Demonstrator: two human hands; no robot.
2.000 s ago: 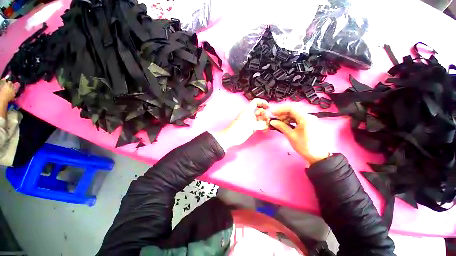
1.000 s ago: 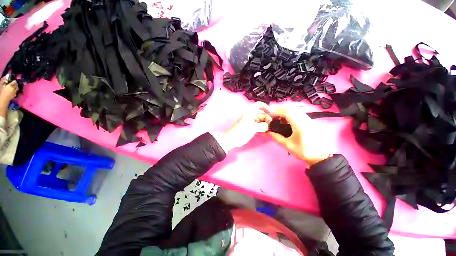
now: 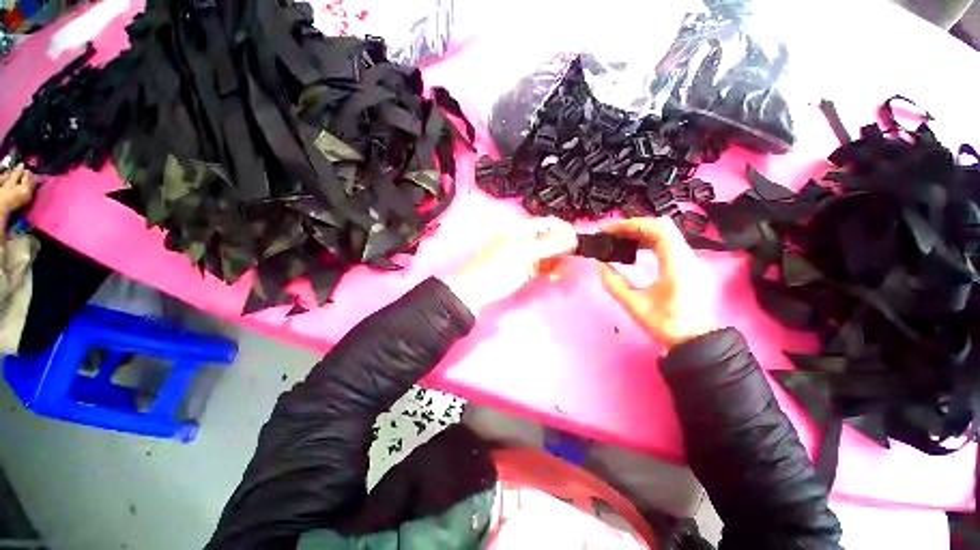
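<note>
A short black piece point(image 3: 607, 248), looking like webbing, spans between my hands over the pink table, below the buckle pile. My left hand point(image 3: 527, 256) grips its left end. My right hand point(image 3: 658, 281) holds its right end between thumb and fingers. Whether a buckle is on it cannot be told; my left fingers hide that end. Small black buckles point(image 3: 602, 161) lie in a pile just beyond my hands.
A big heap of straps with olive triangular ends point(image 3: 269, 140) lies left. Loose black webbing point(image 3: 881, 269) is heaped right. A clear bag point(image 3: 731, 81) lies behind the buckles. A blue stool point(image 3: 118, 371) stands on the floor. Another person's hand point(image 3: 15, 191) is at far left.
The black piece was bunched in my right palm a second ago and is now stretched flat between both hands. My right fingers have spread and moved slightly.
</note>
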